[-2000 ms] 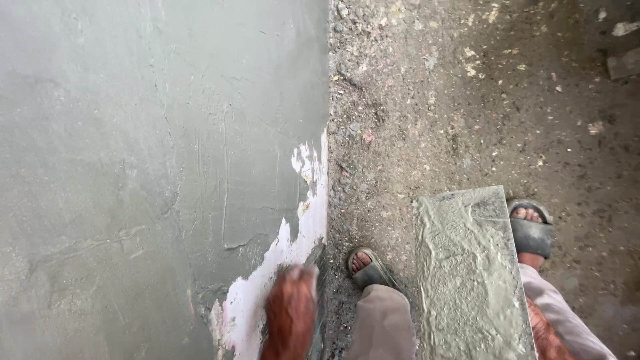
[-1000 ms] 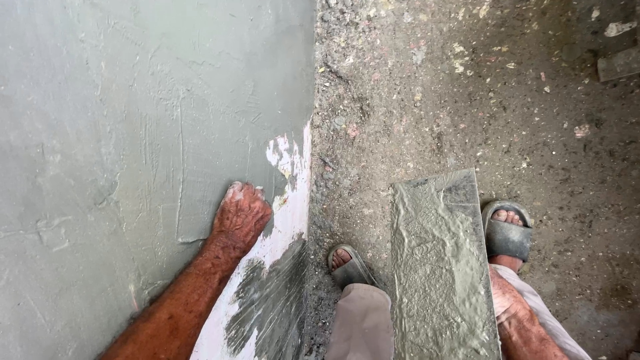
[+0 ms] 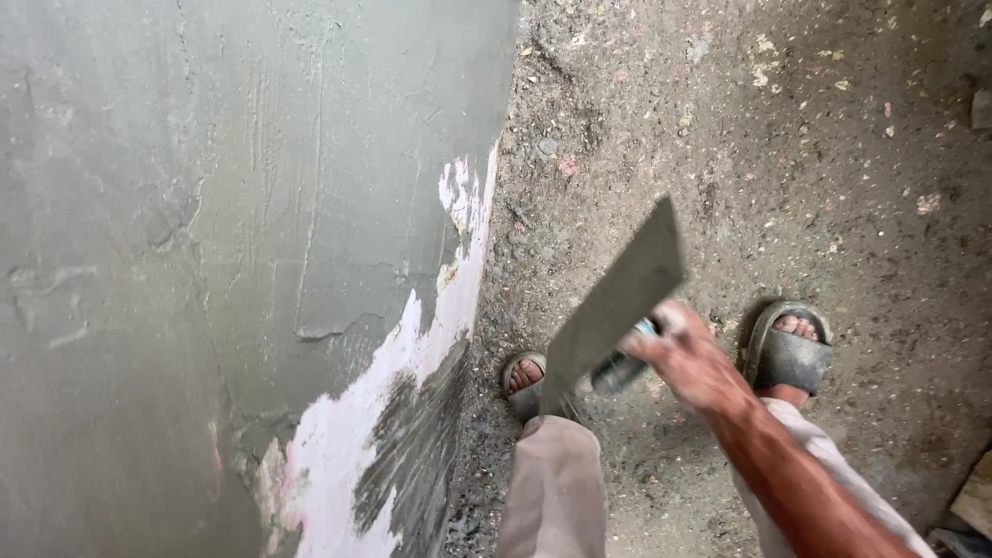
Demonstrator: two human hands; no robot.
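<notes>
My right hand reaches in from the lower right, closed on the dark handle of a plastering trowel. The trowel's long, flat grey blade is tilted diagonally above the floor, between the feet. Motion blurs the hand and part of the tool. To the left stands a wall coated with smooth grey plaster, marked by ridges and trowel lines. Near its base runs an irregular whitish-pink bare patch, with thin grey smears across its lower part. My left hand is out of view.
The rough, speckled floor meets the wall's lower edge. A left foot in a grey sandal is near the wall; the right sandal is farther right. A pale block-like piece lies at the lower right edge.
My left hand, on the wall one second ago, has left the view. The flat rectangular surface loaded with grey plaster no longer shows; my right hand has come up and left with the tilted trowel.
</notes>
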